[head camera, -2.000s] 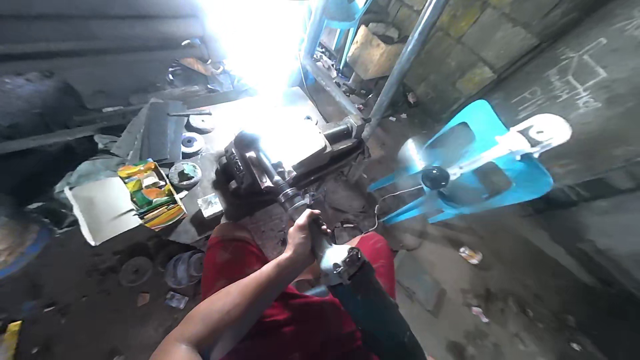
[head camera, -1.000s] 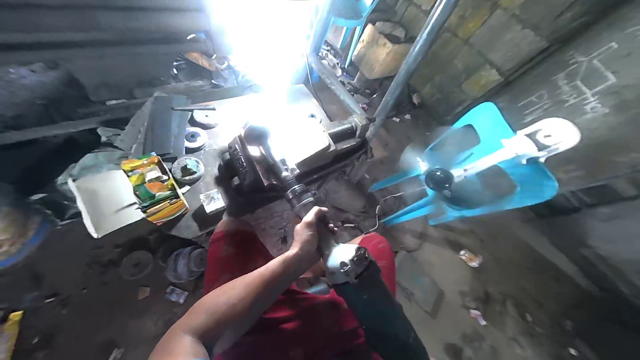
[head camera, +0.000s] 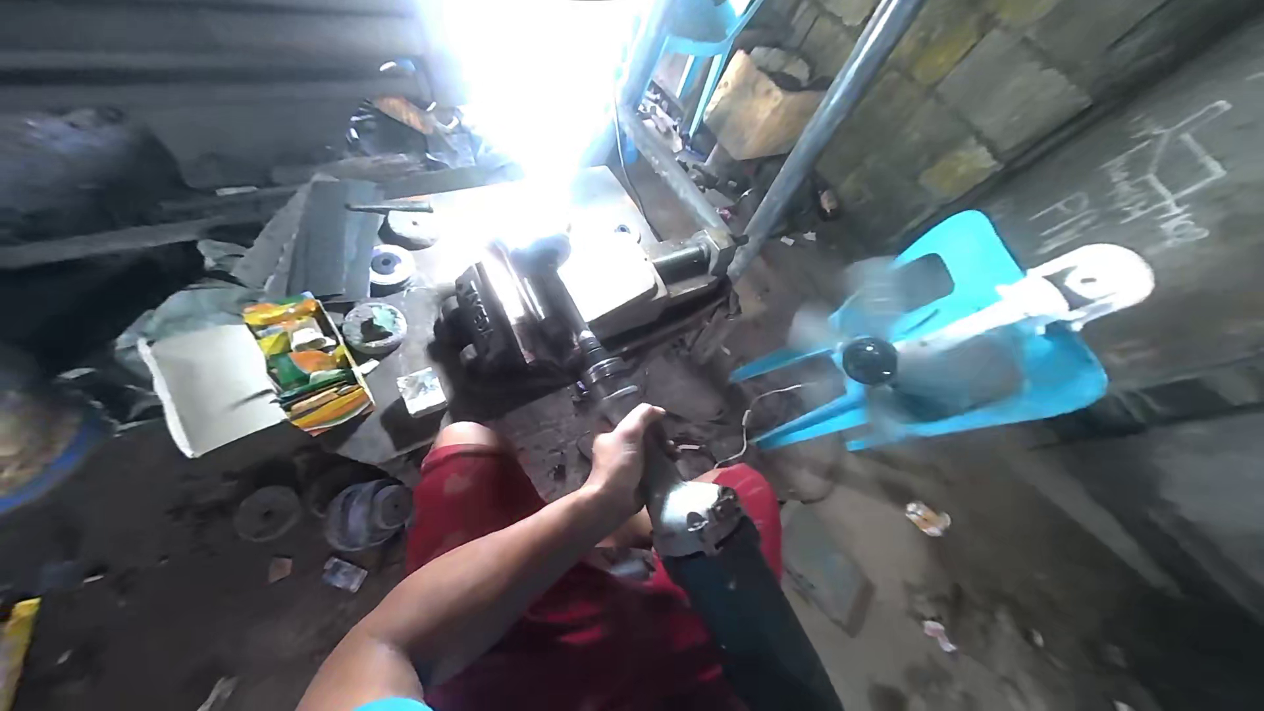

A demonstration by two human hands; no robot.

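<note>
My left hand (head camera: pixel 624 454) is wrapped around the narrow neck of a long power tool (head camera: pixel 696 518) with a silver housing and a dark body. Its body runs down to the bottom edge over my lap. Forward of my hand, the tool's ringed metal front (head camera: pixel 600 367) points at a dark bench vise (head camera: pixel 494 321). A shiny rounded metal part (head camera: pixel 543 255) is at the vise, partly washed out by glare; I cannot tell whether the tool touches it. My right hand is not in view.
An open cardboard box (head camera: pixel 212 395) of colourful packets, a round tub (head camera: pixel 375 328) and abrasive discs (head camera: pixel 392 267) lie left. A spinning fan (head camera: pixel 869 360) stands against a blue plastic chair (head camera: pixel 1047 380) at right. A metal pole (head camera: pixel 829 128) slants beyond the bench. Bright glare covers the top middle.
</note>
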